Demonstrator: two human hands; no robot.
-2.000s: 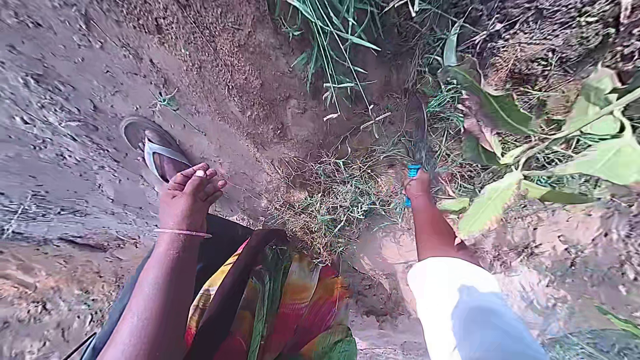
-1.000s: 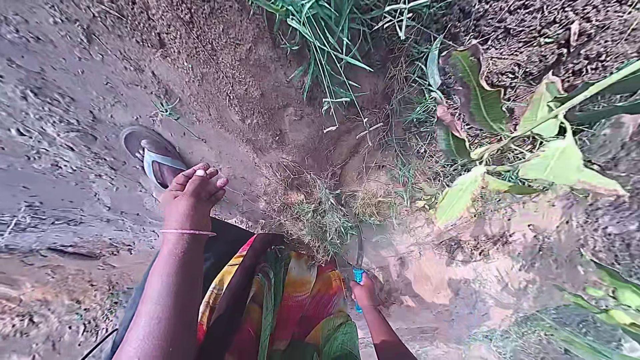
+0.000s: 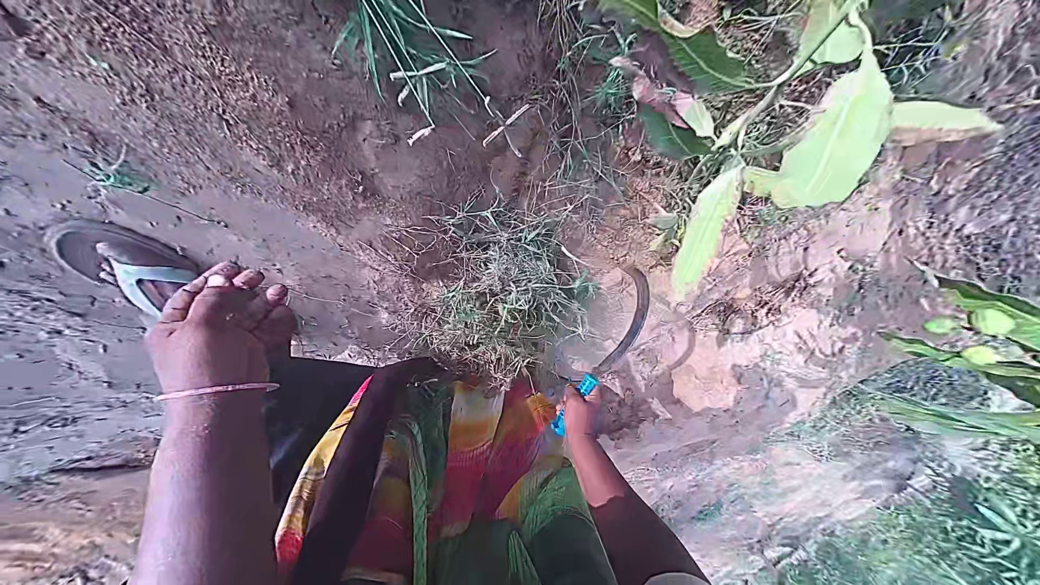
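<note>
My right hand [image 3: 582,412] grips the blue handle of a sickle [image 3: 635,313] at lower centre, close to the colourful cloth over my lap. The curved dark blade points up and away, just right of a heap of cut grass and weeds [image 3: 504,292] lying on the soil. My left hand [image 3: 219,325], with a thin pale bangle at the wrist, is raised at the left with its fingers curled in; nothing shows in it. Below it in view is a foot in a flip-flop sandal [image 3: 146,260].
A broad-leaved plant [image 3: 837,138] hangs over the upper right. Another leafy plant [image 3: 999,325] is at the right edge. A green grass tuft [image 3: 398,41] grows at the top. Damp, uneven soil [image 3: 325,146] surrounds the heap.
My right hand has drawn the sickle back from beyond the heap, beside the leafy plant, to near my lap. The left hand stays raised, its fingers still curled.
</note>
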